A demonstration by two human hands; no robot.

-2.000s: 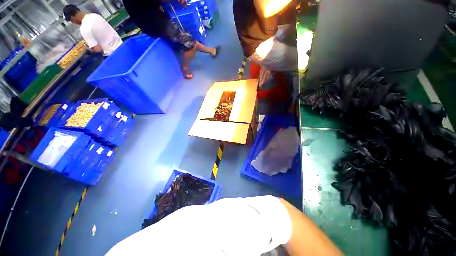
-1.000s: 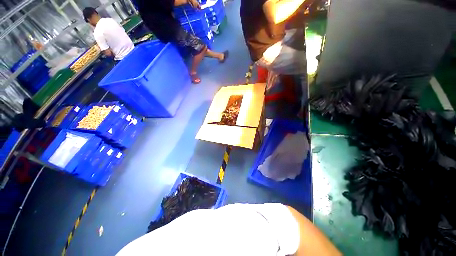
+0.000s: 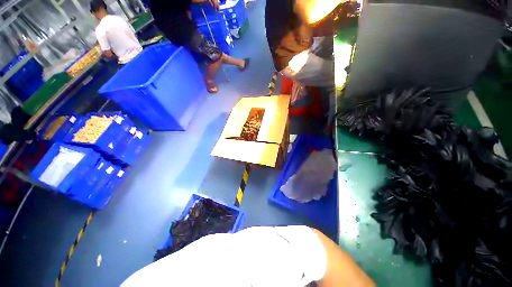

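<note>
A large heap of glossy black feather pieces lies on the green bench at the right. My white-sleeved arm reaches from the bottom middle toward the bench's near edge, with the bare forearm cut off by the lower rim of the picture. Neither of my hands shows, so what they hold is hidden.
An open carton with dark brown contents stands on the floor. A blue bin of black pieces is nearer, and a blue bin with a pale sheet is beside the bench. Blue crates, a large blue tub and several people are beyond.
The whole view shifted right and back left slightly as my head moved. My sleeved arm stays at the bottom. The person beyond the carton has changed arm position a little.
</note>
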